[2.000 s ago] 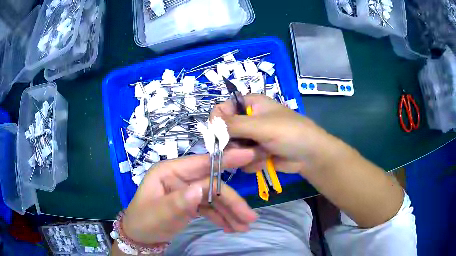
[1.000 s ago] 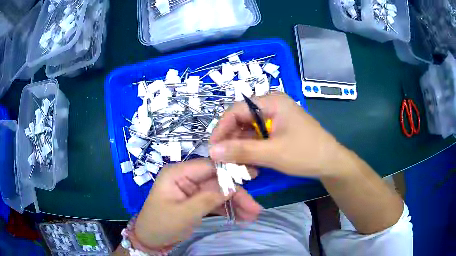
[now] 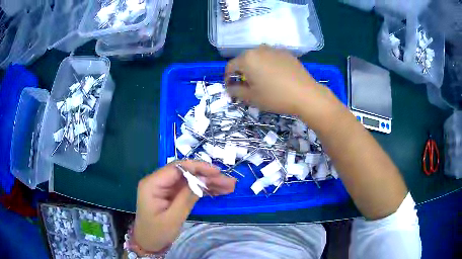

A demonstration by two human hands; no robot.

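Observation:
My left hand (image 3: 169,197) is at the blue tray's lower left, palm up, holding a small bunch of tagged metal pins (image 3: 194,183) between thumb and fingers. My right hand (image 3: 268,81) is over the tray's far part, fingers curled and blurred. A small bit of yellow shows at its fingers, likely the side cutters, mostly hidden. Whether it also grips a pin I cannot tell. The blue sorting tray (image 3: 228,206) holds a loose heap of tagged pins (image 3: 238,136) with white tabs, partly covered by my right hand and forearm.
A tub with white contents (image 3: 266,28) stands behind the tray. A digital scale (image 3: 371,88) and red-handled scissors (image 3: 430,157) lie right. Tubs of tagged pins stand left (image 3: 78,114) and far right (image 3: 415,50). A compartment box (image 3: 78,230) is low left.
My right hand has moved away from my left hand to the tray's far part. My left hand keeps its pins, now tilted differently. The view has shifted, so the tray appears farther right and lower.

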